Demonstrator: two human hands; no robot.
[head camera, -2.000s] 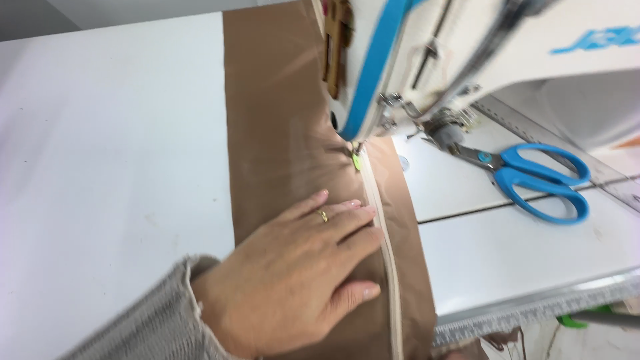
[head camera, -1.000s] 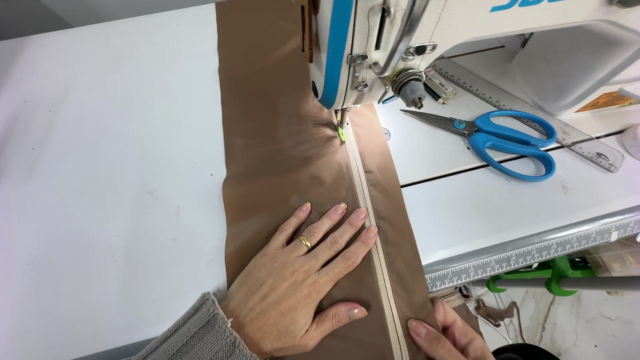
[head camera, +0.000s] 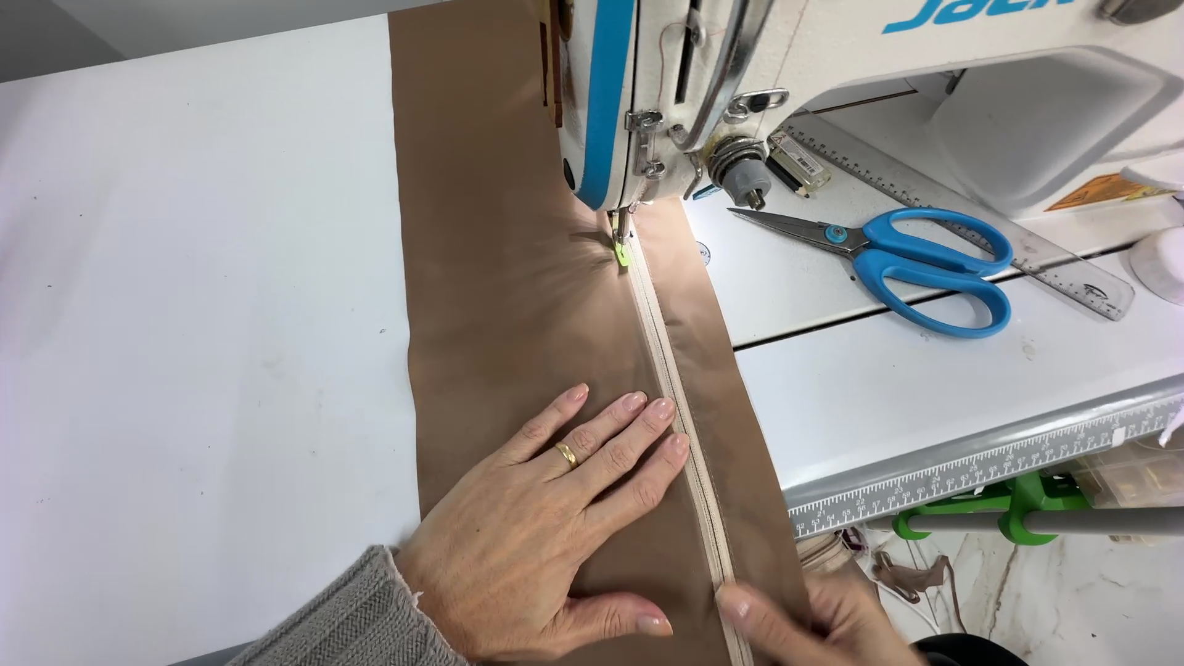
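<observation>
A strip of brown fabric (head camera: 499, 305) runs lengthwise under the head of a Jack sewing machine (head camera: 832, 55). Along its right part lies a cream zipper (head camera: 673, 370), whose upper end passes under the presser foot (head camera: 622, 242), which has a yellow-green part. My left hand (head camera: 555, 518), with a gold ring, lies flat on the fabric, fingers slightly spread, fingertips at the zipper's left edge. At the bottom right, my right hand (head camera: 805, 620) pinches the fabric's right edge, its thumb on top at the zipper and its fingers hidden underneath.
Blue-handled scissors (head camera: 911, 259) lie right of the presser foot, partly over a clear ruler (head camera: 971, 222). A pencil and a small packaged item (head camera: 800, 159) sit behind the machine head. The white table (head camera: 203, 351) has a measuring tape strip (head camera: 999, 462) on its front edge, with green clamps (head camera: 1027, 509) below.
My right hand, out of view two seconds ago, has come in at the bottom right and holds the fabric edge. My left hand stays on the fabric. The view has shifted.
</observation>
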